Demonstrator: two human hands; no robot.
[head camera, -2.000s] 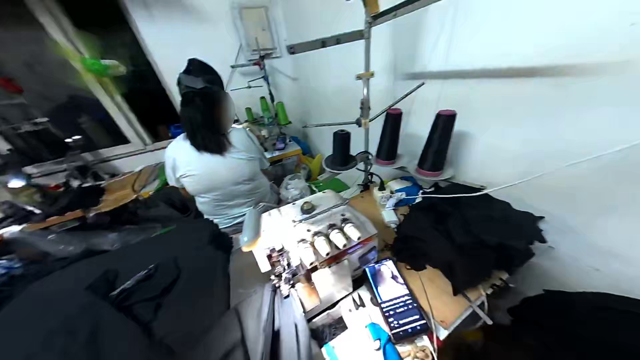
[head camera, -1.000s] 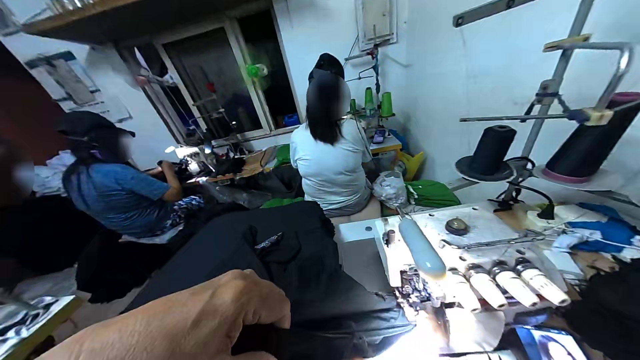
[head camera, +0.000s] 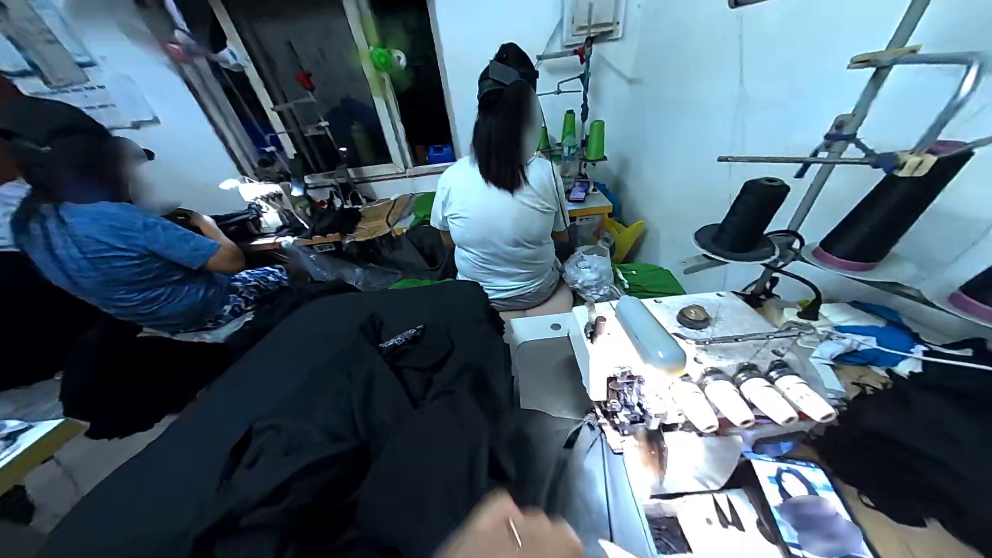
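Note:
At the bottom edge is my left hand (head camera: 508, 531), blurred, with its fingers curled over black fabric (head camera: 434, 457); whether it grips the cloth cannot be told. My right hand is out of view. The black fabric lies in a large heap left of an overlock sewing machine (head camera: 709, 314). That machine has several white tension dials (head camera: 763, 394), a blue-grey cylinder (head camera: 649, 333) on top and a lit needle area. Dark grey cloth (head camera: 601, 480) hangs beside its front. Small thread snips (head camera: 727, 511) and a phone (head camera: 810, 508) with a lit screen lie before the machine.
A seated person in a white shirt (head camera: 504, 225) is beyond the heap; another in a blue shirt (head camera: 132, 256) sits at the left by a lit sewing machine (head camera: 267, 205). Black thread cones (head camera: 752, 217) stand on a rack at right. Dark cloth (head camera: 914, 442) lies at the right.
The view has swung left, showing the person in blue. My left hand, absent two seconds ago, was over the black fabric at lower left a second ago and is now at bottom centre.

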